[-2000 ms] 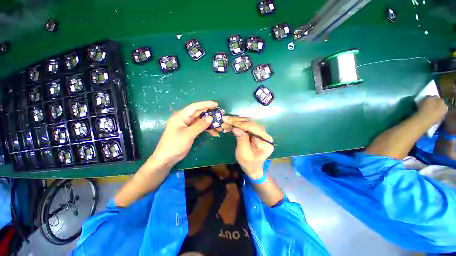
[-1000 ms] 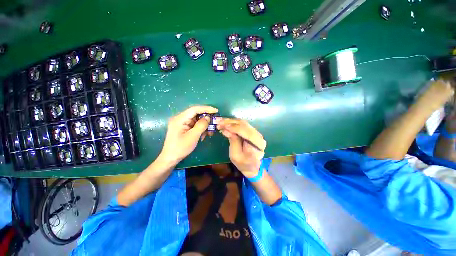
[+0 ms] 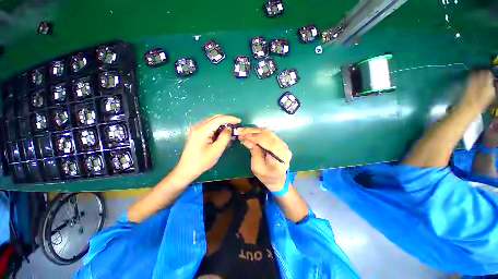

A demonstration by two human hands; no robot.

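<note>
My left hand [image 3: 203, 146] holds a small black electronic module [image 3: 234, 131] by its edge, above the near part of the green bench. Fingers cover much of the module, and white and silver parts show on it. My right hand [image 3: 267, 158] is closed around a slim black hand tool [image 3: 274, 157], held like a pen. Its fingertips are at the module's right side. The tool's tip is hidden by the fingers and the module. A light blue band is on my right wrist.
A black blister tray [image 3: 143, 136] with modules stands at left. Several loose modules [image 3: 266, 67] lie beyond my hands. A solder wire spool [image 3: 377, 74] stands right of centre, near a diagonal metal post [image 3: 367, 20]. A neighbour's arm [image 3: 445, 139] is at far right.
The module was turned in my left hand, from face up to more edge-on. My right hand drew in and its tool now angles more steeply. The neighbour's hand moved up.
</note>
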